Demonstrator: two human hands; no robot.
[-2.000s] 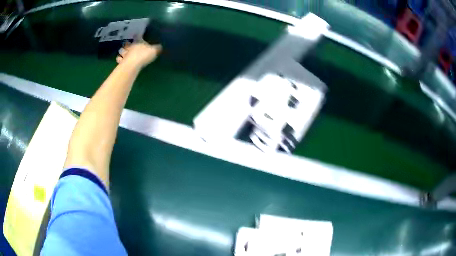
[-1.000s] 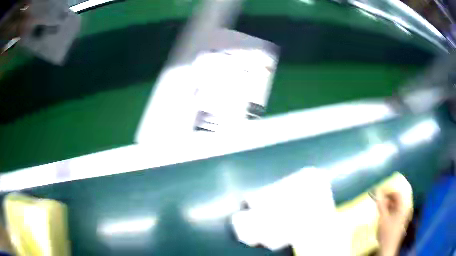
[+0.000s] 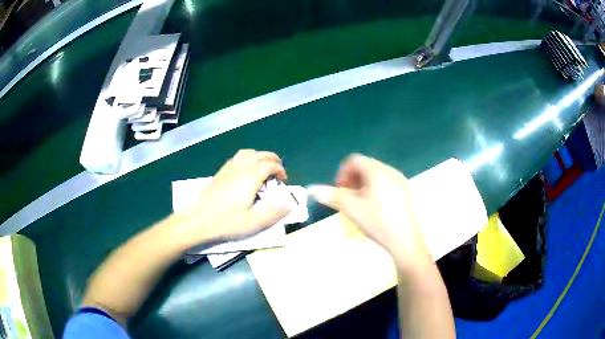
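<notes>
A stack of flat white packages [image 3: 192, 192] lies on the green worktop. My left hand [image 3: 242, 195] rests over it, fingers curled on the top package, whose hang tab [image 3: 298, 203] sticks out to the right with dark print beside it. My right hand [image 3: 371, 198] is just right of the tab, over a long white-to-cream label sheet [image 3: 325, 285]. Its thumb and index finger point toward the tab; the hand is blurred, and I cannot tell whether it holds a sticker. A yellow area of backing shows under the right hand.
More packages [image 3: 146, 79] lie overlapped on a white bar [image 3: 101, 145] across the rail [image 3: 285, 100] and belt. A thick cream block [image 3: 30, 285] is at far left. A black-bagged bin [image 3: 527, 225] with yellow paper [image 3: 497, 248] is at right. A dark striped stack [image 3: 564, 55] is far right.
The view has swung right. My left hand has come back from the far belt to the packages on the worktop. My right hand is now in full view beside their tab.
</notes>
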